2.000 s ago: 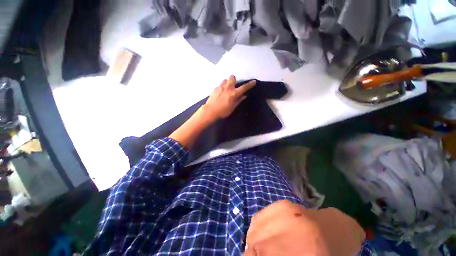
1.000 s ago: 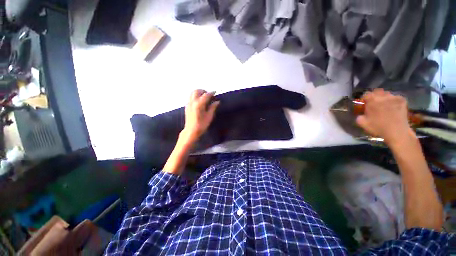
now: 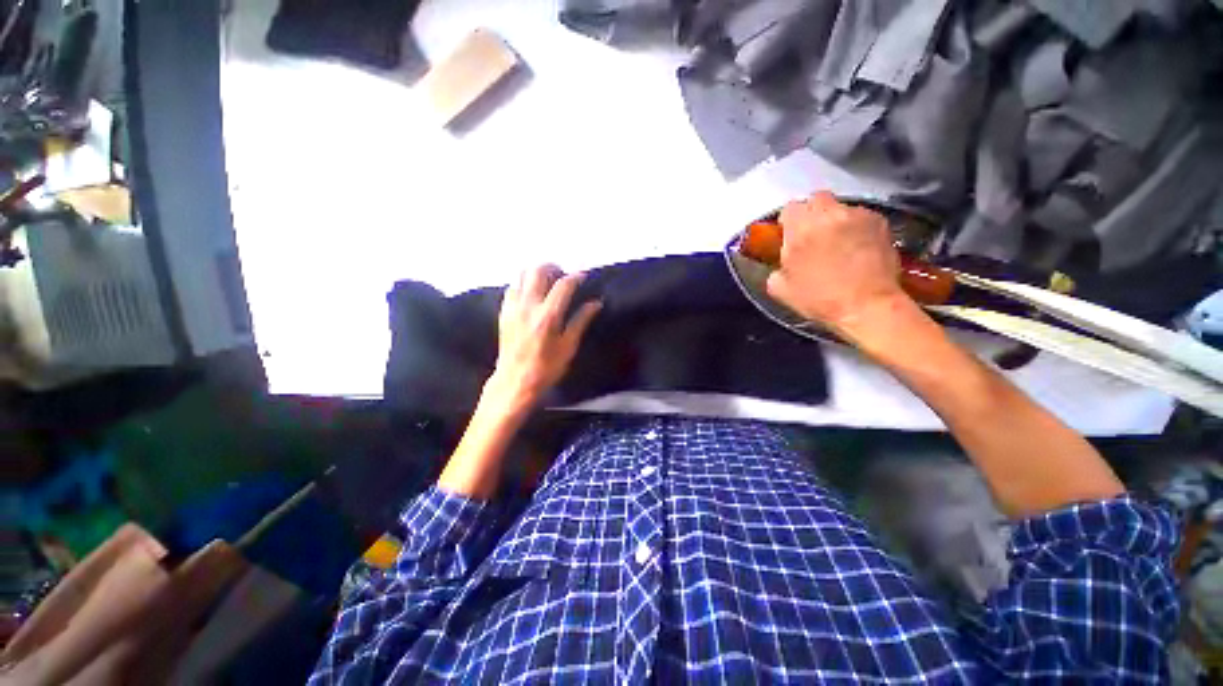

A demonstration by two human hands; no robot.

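Observation:
A black garment piece lies along the front edge of the white-covered table. My left hand rests on its left part near the upper edge, with the thumb apart from the fingers. My right hand is closed around the orange-brown handle of the steam iron. The iron's tip is over the right end of the black piece and hides that end. Whether my left fingertips pinch the cloth cannot be told.
A tan block lies beyond the work. Dark cloth is at the far left of the table. Grey cut pieces are heaped at the back right. Pale hoses trail right from the iron. Brown-pink cloth is at the lower left.
My right hand, off the table at first, took hold of the iron at the right and has moved it left onto the black piece. My left hand has moved left along the cloth.

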